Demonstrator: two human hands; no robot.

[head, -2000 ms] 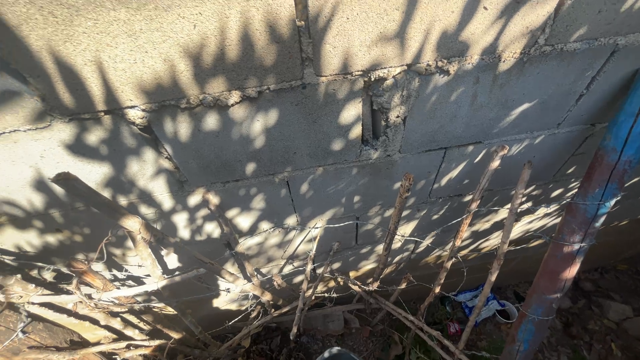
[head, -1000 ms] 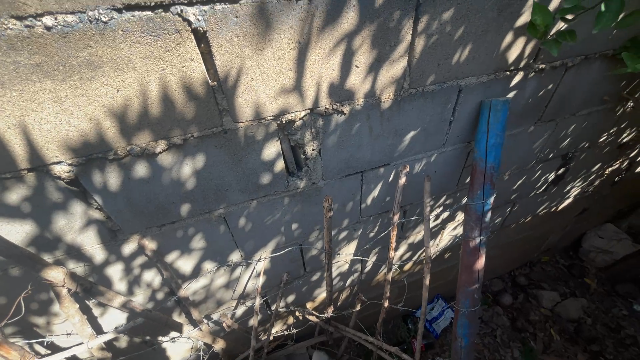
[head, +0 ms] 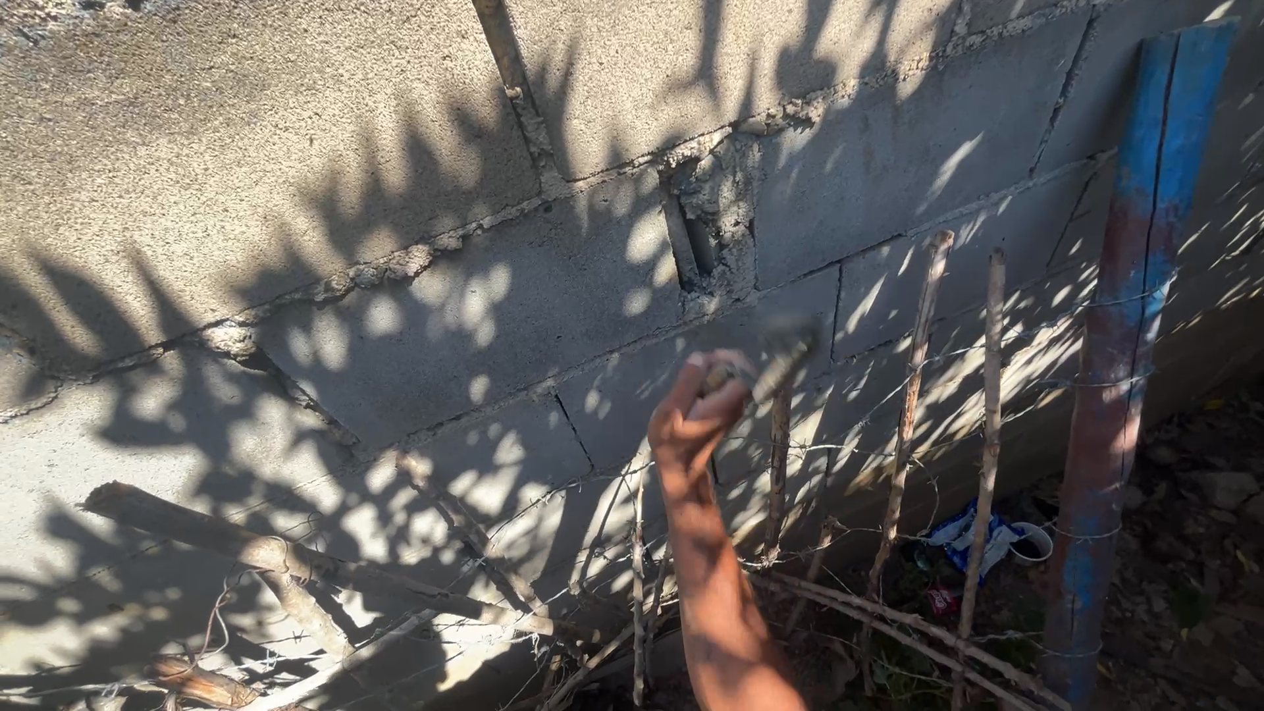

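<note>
My right hand (head: 696, 410) is raised in front of the concrete block wall (head: 474, 306), with its fingers closed around a short hand tool (head: 780, 367). The tool points up and right from the fist; its far end is motion-blurred, so its exact kind cannot be told. The hand appears below a broken, mortar-edged gap (head: 701, 232) between two blocks. I cannot tell whether the tool touches the wall. My left hand is out of view.
A wire fence with thin wooden stakes (head: 910, 405) runs before the wall. A blue and reddish post (head: 1116, 346) stands at right, thick cut branches (head: 197, 523) lie at lower left, and a blue-and-white wrapper (head: 973, 538) and a white cup (head: 1032, 542) lie on the ground.
My right hand has come into view with the hand tool in it; neither earlier frame shows a hand. The view has shifted between frames.
</note>
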